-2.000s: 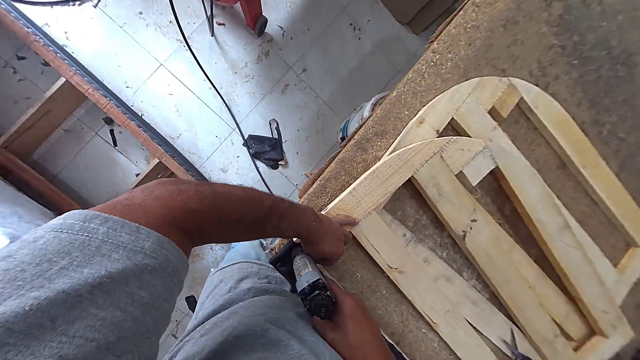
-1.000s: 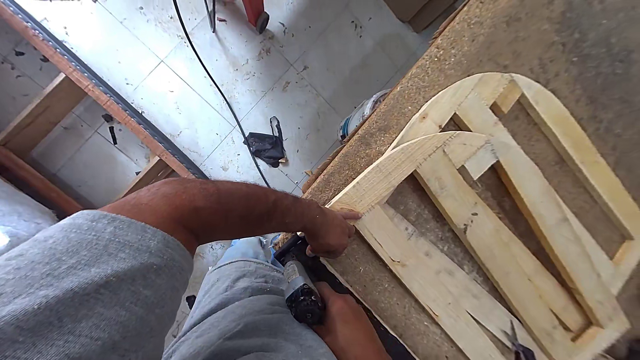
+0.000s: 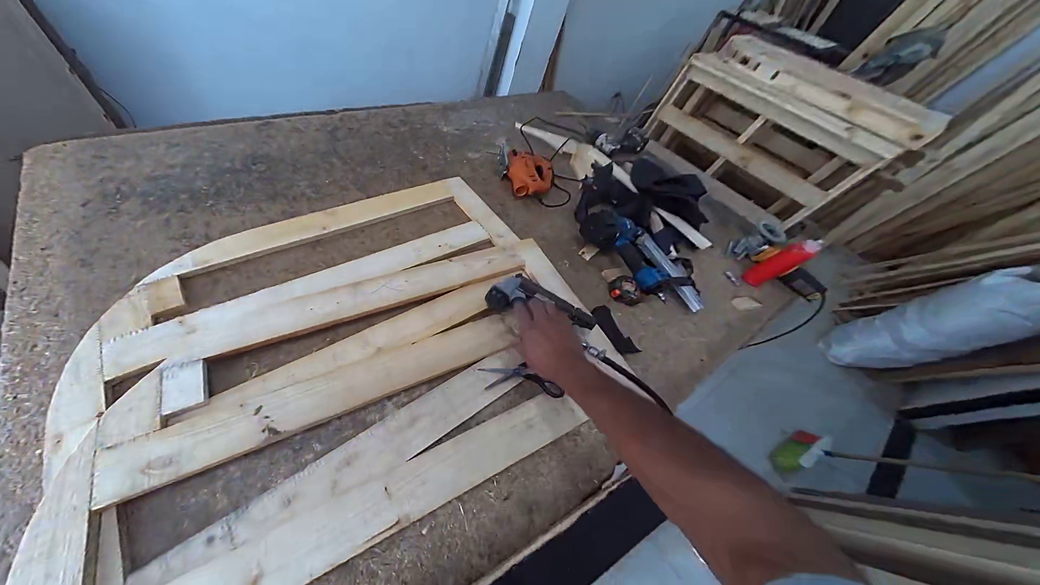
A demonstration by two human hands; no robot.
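Note:
My right hand (image 3: pixel 546 329) reaches in from the lower right and is closed on an air nailer or stapler (image 3: pixel 532 294), which lies over the ends of the wooden slats. A hose (image 3: pixel 634 382) runs from the tool toward the bench edge. Just below the hand, dark-handled scissors (image 3: pixel 524 375) rest on the slats. Two overlapping curved wooden frames (image 3: pixel 301 219) with pale slats (image 3: pixel 309 386) lie on the workbench. A small wood block (image 3: pixel 184 387) sits near the curved end. My left hand is out of view.
On the bench (image 3: pixel 162 187), beyond the frames, lie an orange jigsaw (image 3: pixel 530 172), a blue power tool (image 3: pixel 642 256), a tape measure (image 3: pixel 624 289), dark cloths (image 3: pixel 666 188) and a red bottle (image 3: pixel 782 262). A slatted wooden structure (image 3: pixel 756 154) and stacked boards (image 3: pixel 967 187) stand at the right.
The view has swung widely to the bench. My right hand, earlier holding the tool near my lap, is now over the slats with it. My left hand, earlier on the curved frame, has left view.

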